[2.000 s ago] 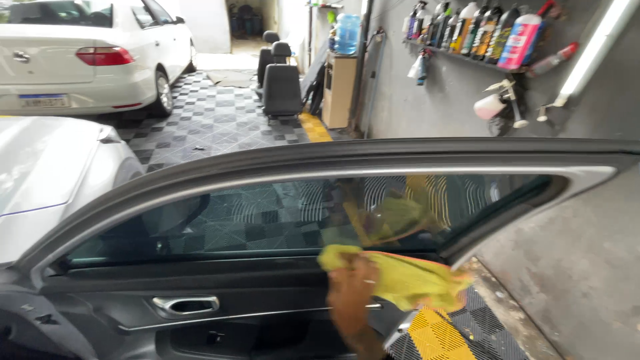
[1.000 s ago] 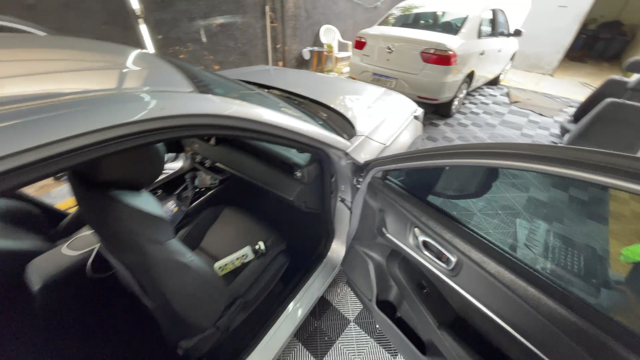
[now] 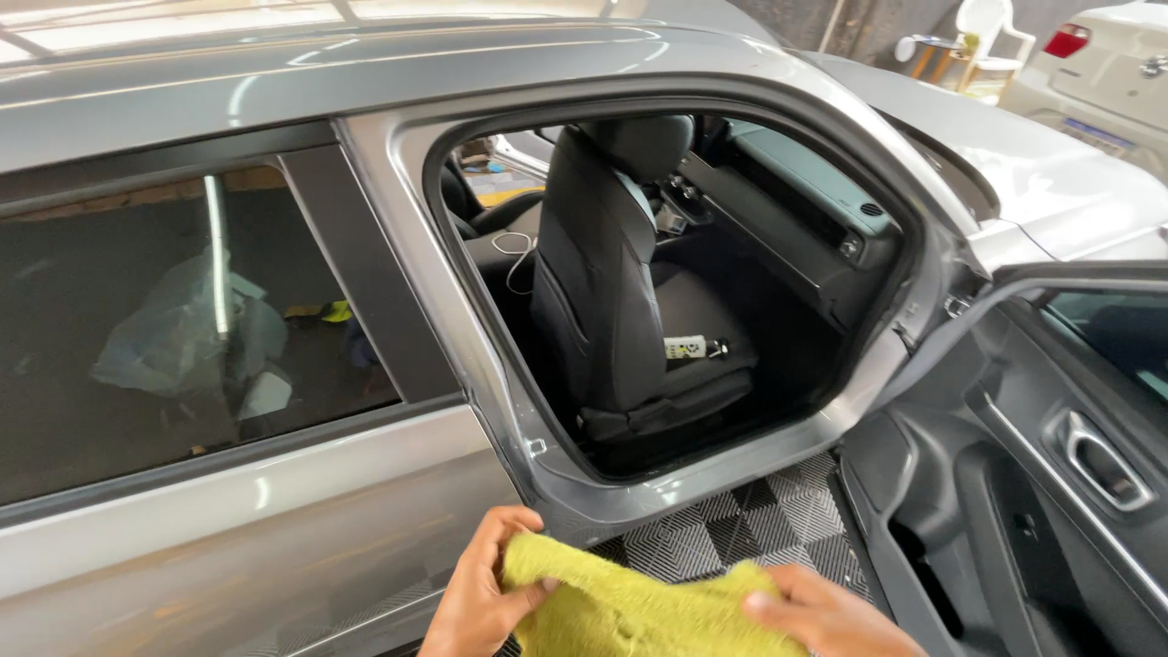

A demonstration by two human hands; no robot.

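A yellow-green microfiber cloth (image 3: 639,602) is stretched between my two hands at the bottom of the view. My left hand (image 3: 497,584) grips its left edge, with the thumb over the fabric. On the other side, my right hand (image 3: 821,611) pinches the right edge. Beyond the cloth stands a grey car (image 3: 401,474) whose front door (image 3: 995,438) is swung open at the right. Through the doorway I see a black front seat (image 3: 602,265), and a white bottle (image 3: 686,348) with a dark cap lies on its cushion.
The closed rear door's window (image 3: 182,328) reflects the surroundings. Black and grey checkered floor tiles (image 3: 748,520) show between the sill and the open door. A white car (image 3: 1104,91) and a white plastic chair (image 3: 990,41) stand at the back right. A white cable (image 3: 520,255) lies inside the car.
Two seconds ago one hand held the cloth against the door window; now both hands hold it beside the doorway. The view has swung left to the car's side.
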